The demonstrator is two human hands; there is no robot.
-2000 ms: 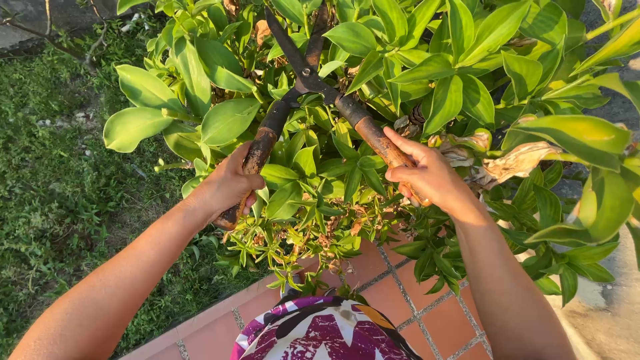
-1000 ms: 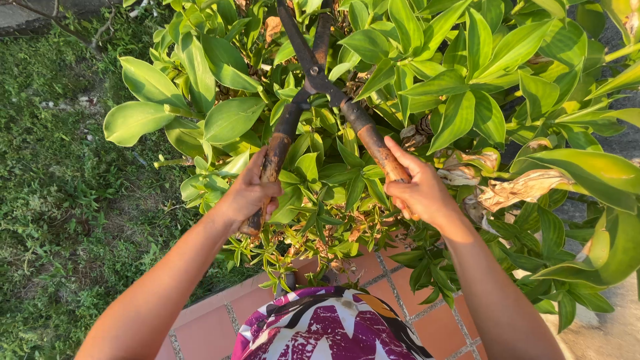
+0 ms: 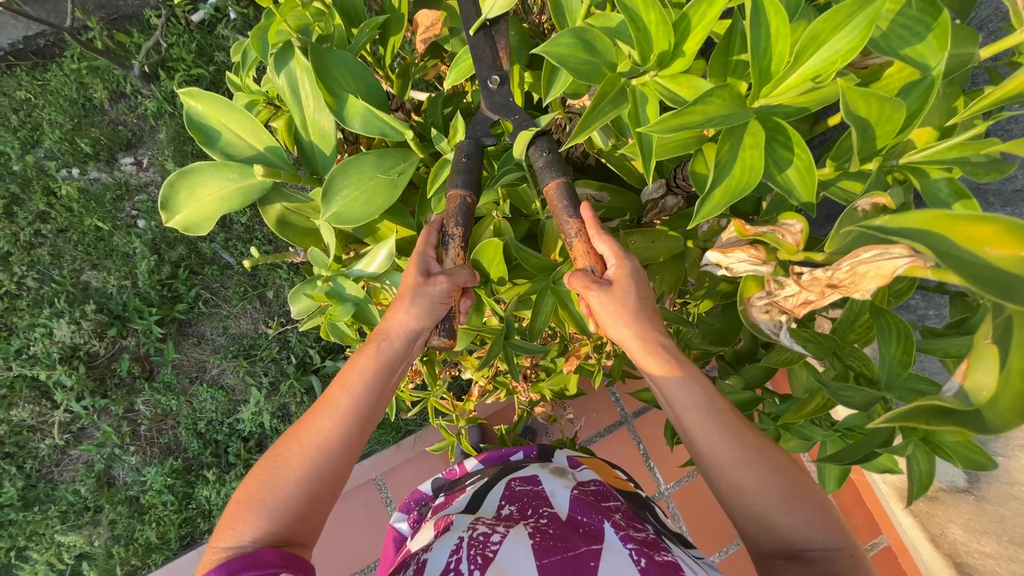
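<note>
Both my hands hold a pair of hedge shears (image 3: 494, 88) with dark metal blades and worn wooden grips, pointing away from me into a leafy green shrub (image 3: 720, 120). My left hand (image 3: 436, 288) wraps the left grip, whose end sticks out below the fingers. Around the right grip is my right hand (image 3: 612, 284), its index finger laid along the wood. The blades lie nearly together at the top edge, where their tips are cut off from view. A cut leaf piece (image 3: 523, 144) rests by the right handle's metal socket.
Dry, curled brown leaves (image 3: 848, 280) hang at the right of the shrub. Grass and weeds (image 3: 120, 344) cover the ground at left. Terracotta tiles (image 3: 632, 456) with speckled joints lie below me, and bare twigs (image 3: 88, 48) stand at the upper left.
The shears' handles have come closer together, and the blades, spread apart two seconds ago, have closed. Both hands have moved inward with the grips.
</note>
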